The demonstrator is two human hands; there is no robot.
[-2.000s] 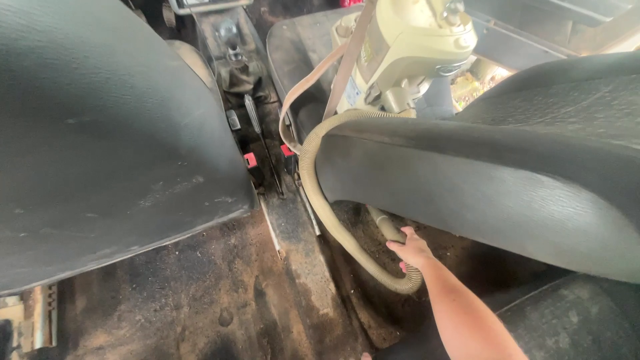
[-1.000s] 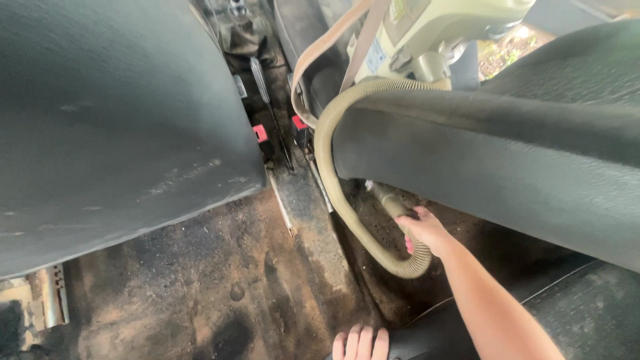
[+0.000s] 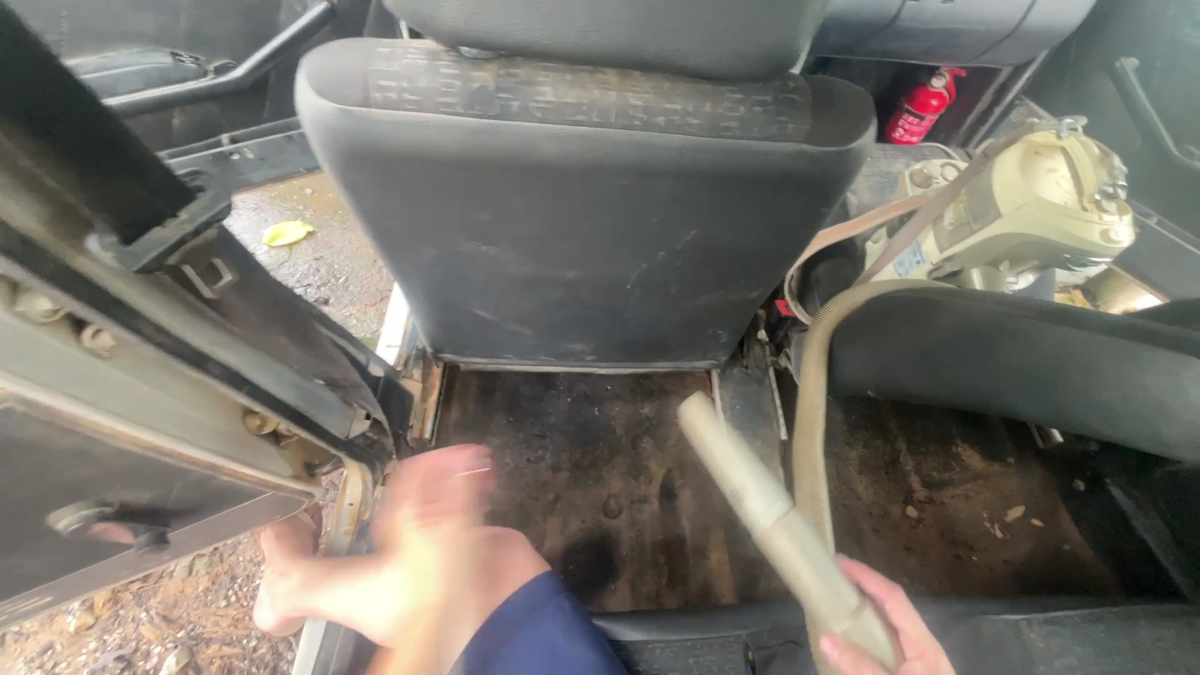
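Note:
My right hand (image 3: 891, 619), at the bottom right, is closed around the rigid end tube (image 3: 750, 487) of a vacuum hose. The tube points up and left above the dirty floor (image 3: 600, 469) behind the front seat. From it the ribbed beige hose (image 3: 811, 422) runs up beside the seats to a cream vacuum cleaner (image 3: 1022, 211) with a tan strap (image 3: 923, 220), at the right. My left hand (image 3: 436, 497) is motion-blurred near the door sill, in front of a bent knee; its fingers cannot be made out clearly.
A dark front seat back (image 3: 600, 216) stands ahead. At left are a seat belt (image 3: 253, 281), a door pillar and an open door (image 3: 122, 497). A bare foot (image 3: 281, 572) is near the sill. A red fire extinguisher (image 3: 923, 105) sits at upper right. Debris lies on the right floor.
The view has swung left. My right hand holds the hose end raised, with its tube free of the seat that partly hid it. My left hand is now near the door side.

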